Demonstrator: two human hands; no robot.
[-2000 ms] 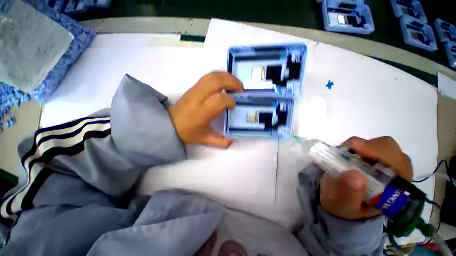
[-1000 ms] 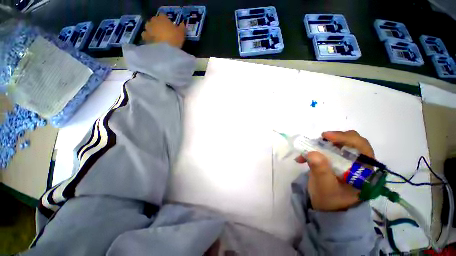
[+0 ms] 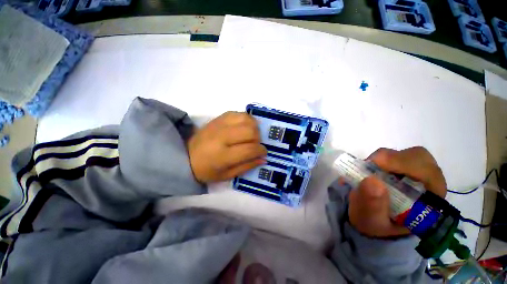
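Two light-blue plastic housings lie edge to edge on the white paper, slightly tilted, the upper housing (image 3: pixel 289 135) above the lower housing (image 3: pixel 271 182). Each has black parts and a small silver gridded contact inside. My left hand (image 3: pixel 228 147) holds the pair by its left side, fingers over the edge. My right hand (image 3: pixel 397 188) grips the glue syringe (image 3: pixel 383 194), a clear barrel with a dark-blue band. Its pale-green needle points at the upper housing's right edge; whether it touches is unclear.
More housings (image 3: pixel 407 15) stand on the dark-green strip along the far side. A bag of pale-blue parts (image 3: pixel 69 52) with a paper label (image 3: pixel 28 52) is at upper left. A small blue mark (image 3: pixel 363 86) is on the paper. Thin wires (image 3: pixel 472 191) run at the right.
My left hand has come back from the far strip and now holds two housings on the paper. The syringe, still in my right hand, is now beside them. The view has shifted.
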